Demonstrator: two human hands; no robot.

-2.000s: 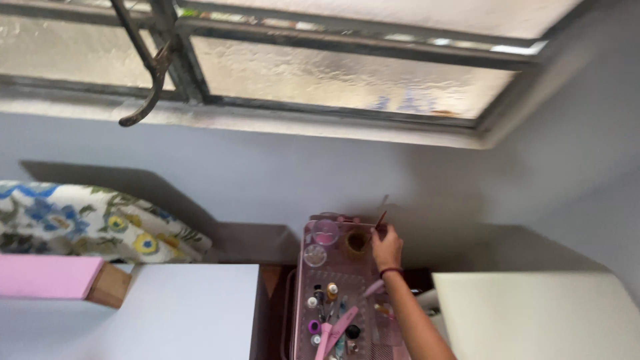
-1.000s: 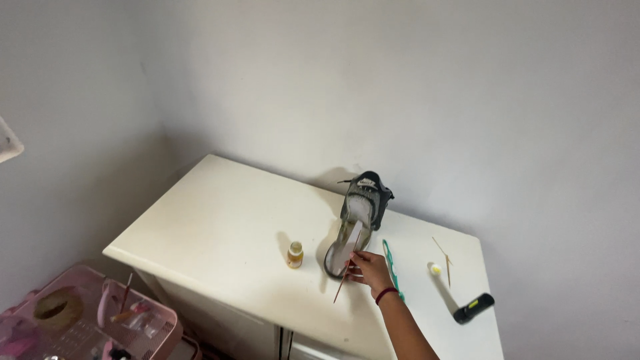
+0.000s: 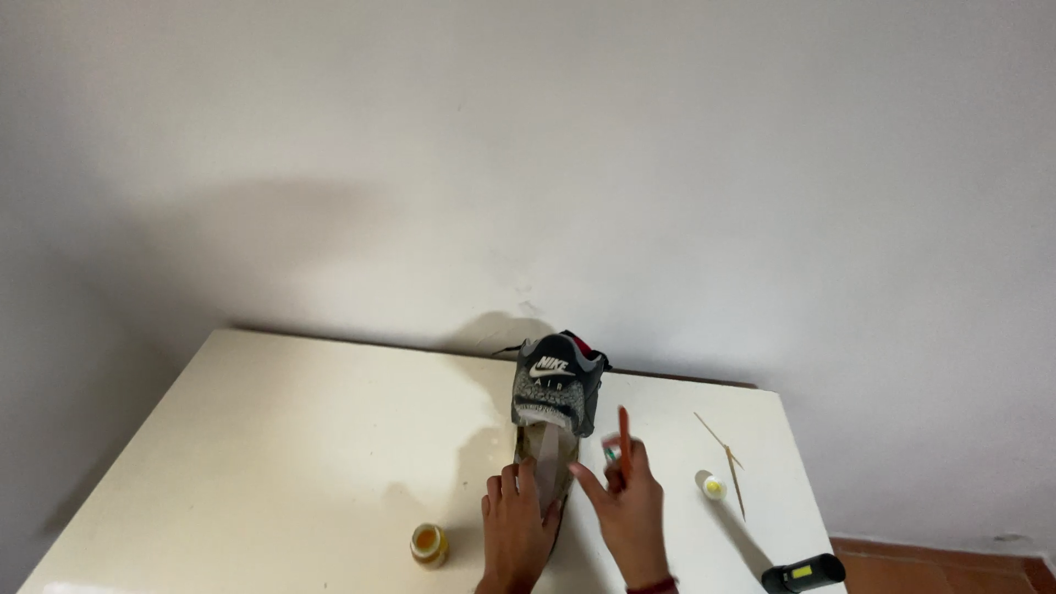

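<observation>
A grey and black Nike sneaker (image 3: 554, 388) lies on the white table top (image 3: 313, 445), its heel toward the wall and a pale exposed surface toward me. My left hand (image 3: 518, 520) rests on the near part of that surface, fingers bent over its left side. Just right of the shoe, my right hand (image 3: 631, 516) holds a thin orange-red stick (image 3: 624, 441) upright between its fingers, the thumb pointing at the shoe. Something green shows behind the right fingers. An open glass jar of amber liquid (image 3: 429, 544) stands left of my left hand.
At the right are a small white cap with yellow inside (image 3: 714, 487), thin wooden sticks (image 3: 734, 478) and a black flashlight (image 3: 803, 573) near the table's right edge. The wall (image 3: 528, 165) rises behind the table.
The view has swung from the window and pink cart to the table. My left hand has come onto the shoe. The jar, capped a second ago, now stands open.
</observation>
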